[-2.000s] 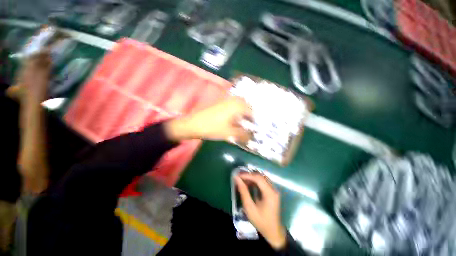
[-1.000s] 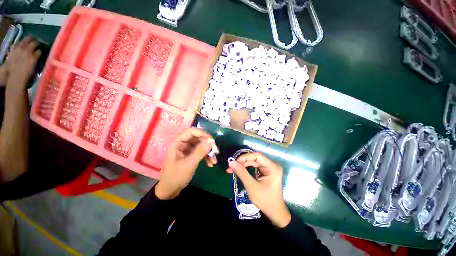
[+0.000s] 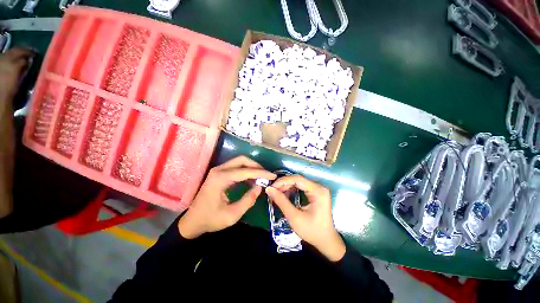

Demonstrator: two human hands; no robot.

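Observation:
A loop-shaped plastic frame [image 3: 286, 237] hangs over the bench's near edge, its wide printed end towards me. My right hand [image 3: 302, 208] grips its upper end between thumb and fingers. My left hand [image 3: 228, 195] pinches a small white piece [image 3: 263, 182] between thumb and forefinger, at the upper end of the frame, close to my right fingertips. Whether the piece touches the frame is hidden by the fingers. An open carton [image 3: 349, 110] heaped with white pieces stands just beyond my hands, with a bare patch at its near side.
A salmon-red compartment tray [image 3: 135, 103] lies left of the carton. A pile of frames [image 3: 469, 201] lies at the right. More frames [image 3: 477, 53] lie on the belt beyond the pale edge strip [image 3: 408, 115]. Another person's hand [image 3: 13, 64] shows at the left edge. Red stools [image 3: 107, 213] stand below the bench.
My left hand has moved right with the white piece and now meets my right fingertips at the frame. The whole view has shifted slightly, so the tray and carton appear further left.

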